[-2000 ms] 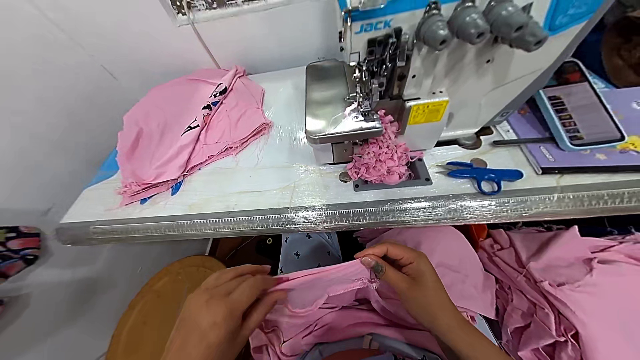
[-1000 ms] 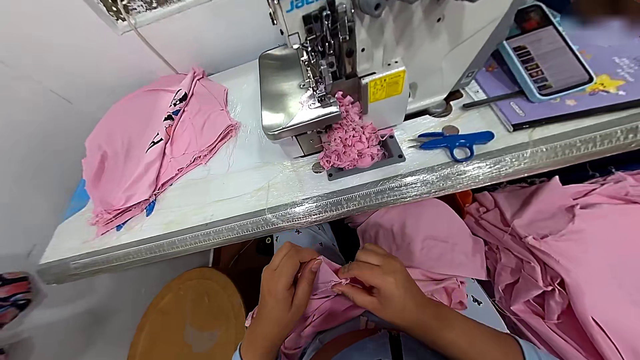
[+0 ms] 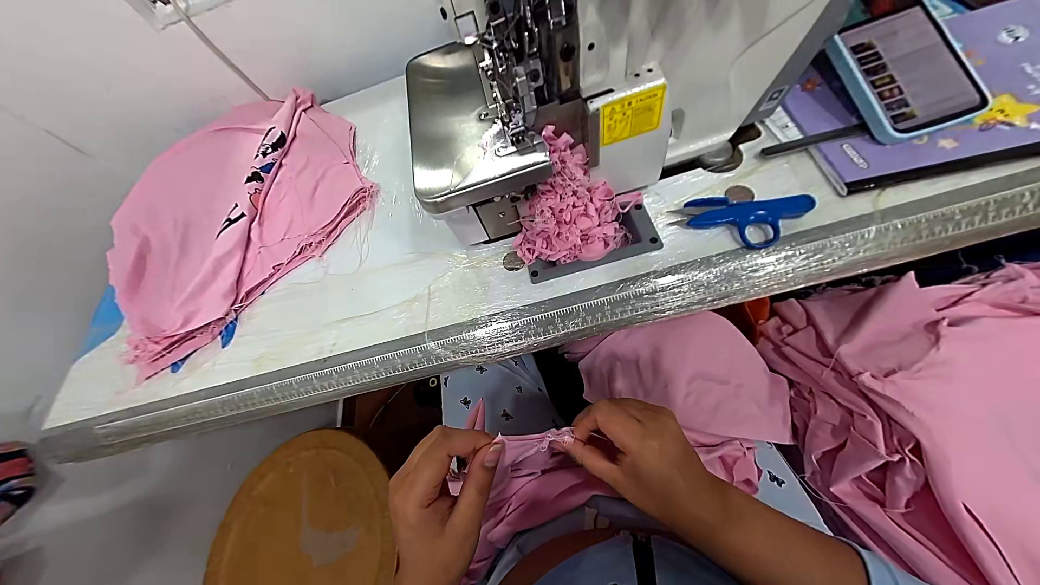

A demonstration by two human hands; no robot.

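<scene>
Over my lap, a pink knit fabric piece (image 3: 528, 496) is stretched along its edge between both hands. My left hand (image 3: 447, 487) pinches one end of that edge between thumb and fingers. At the other end, my right hand (image 3: 630, 455) pinches it beside a bunched, thready bit of seam. The lower part of the piece hangs in folds toward my body. Another pink piece (image 3: 691, 374) lies on my lap beyond the right hand. Above, on the table, stands an overlock sewing machine (image 3: 536, 106) with a heap of pink trimmings (image 3: 573, 211) at its front.
A stack of printed pink pieces (image 3: 236, 219) lies at the table's left. Blue thread snips (image 3: 751, 215) rest right of the machine, near a phone (image 3: 910, 73) on a purple notebook (image 3: 869, 154). The table edge (image 3: 422, 341) bears a ruler tape. A round wooden stool (image 3: 305, 512) and piled pink fabric (image 3: 918, 390) flank me.
My hands, close together a second ago, are now farther apart, with the fabric edge drawn out between them. The view has shifted.
</scene>
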